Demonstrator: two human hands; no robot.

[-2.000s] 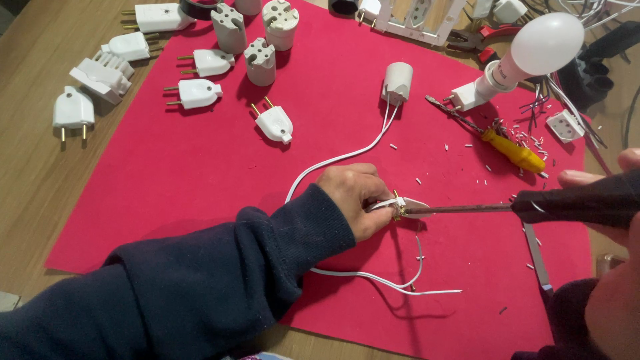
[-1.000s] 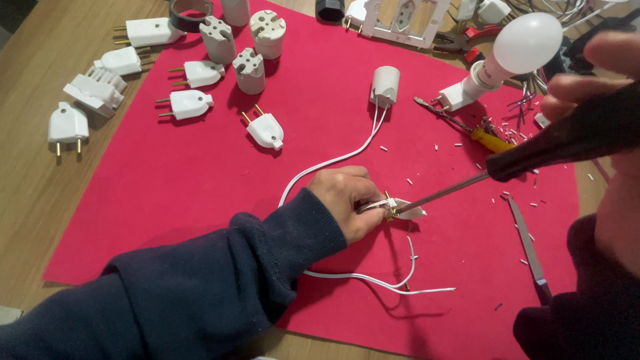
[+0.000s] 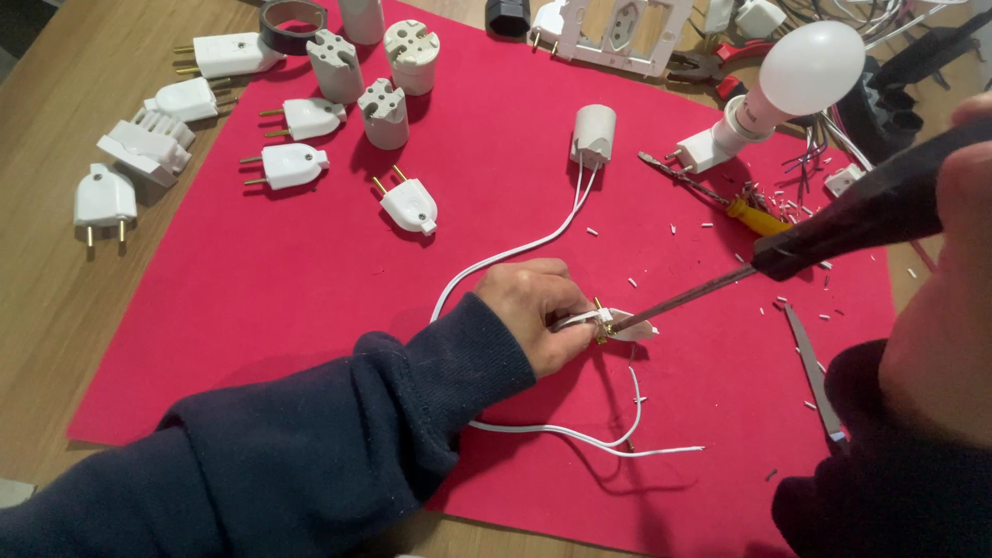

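My left hand pinches an opened white electrical plug by its brass parts and white piece, above the red sheet. In my right hand, partly cut off at the right edge, is a black-handled screwdriver; its shaft slants down left and its tip meets the brass parts of the plug. Behind, a white lamp socket lies with a twin white cable running from it toward my left sleeve. Two split wire ends lie below my left hand.
White plugs and grey-white lamp sockets stand or lie at the upper left. A bulb in an adapter, red-handled pliers, a yellow-handled screwdriver and wire scraps are at the upper right. A knife blade lies beside my right sleeve.
The screwdriver's handle has risen, so its shaft now slants down to the plug; two seconds ago it was nearly level. My left hand keeps its hold on the plug.
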